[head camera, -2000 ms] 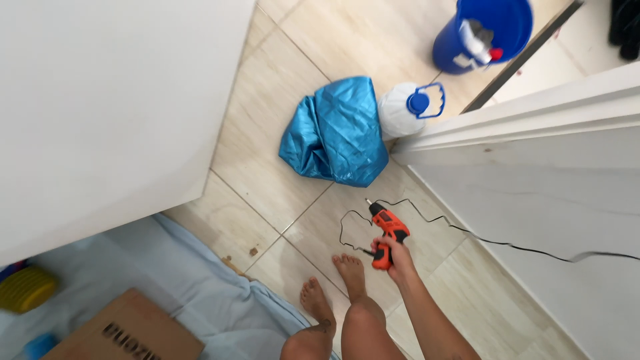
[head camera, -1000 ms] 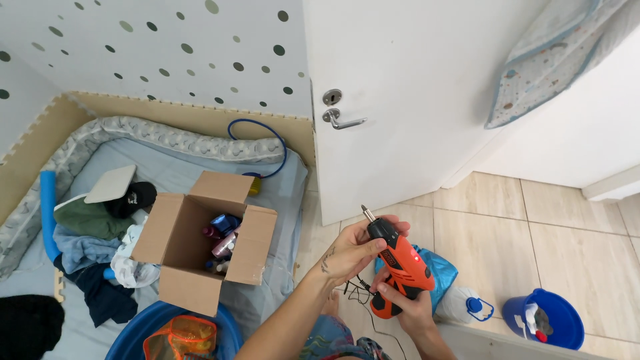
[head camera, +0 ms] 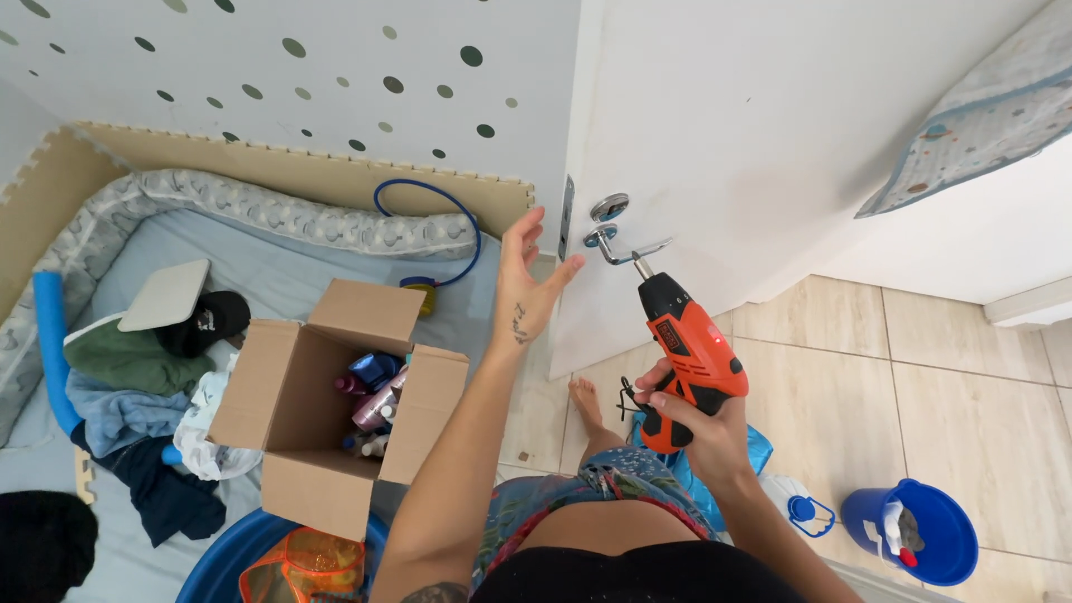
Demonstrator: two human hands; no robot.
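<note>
My right hand (head camera: 699, 419) grips an orange and black cordless screwdriver (head camera: 691, 352) by its handle. The bit at its nose points up and left, and in view it overlaps the chrome lever handle (head camera: 615, 251); whether they touch I cannot tell. My left hand (head camera: 529, 280) is empty, its fingers apart, beside the edge of the white door (head camera: 703, 109). A chrome lock rosette (head camera: 610, 207) sits above the lever, and a metal latch plate (head camera: 567, 218) is set in the door's edge.
An open cardboard box (head camera: 314, 394) with bottles stands on a light-blue sheet at left, near clothes and a blue tub (head camera: 218, 553). A blue bucket (head camera: 955, 536), a water jug (head camera: 783, 494) and a shiny blue bag (head camera: 758, 448) are on the tiles. A cloth (head camera: 963, 134) hangs at upper right.
My left hand has let go of the screwdriver's front end and moved toward the door's edge. The right hand still holds the tool. The view has swung from the floor to the door since the earliest frame.
</note>
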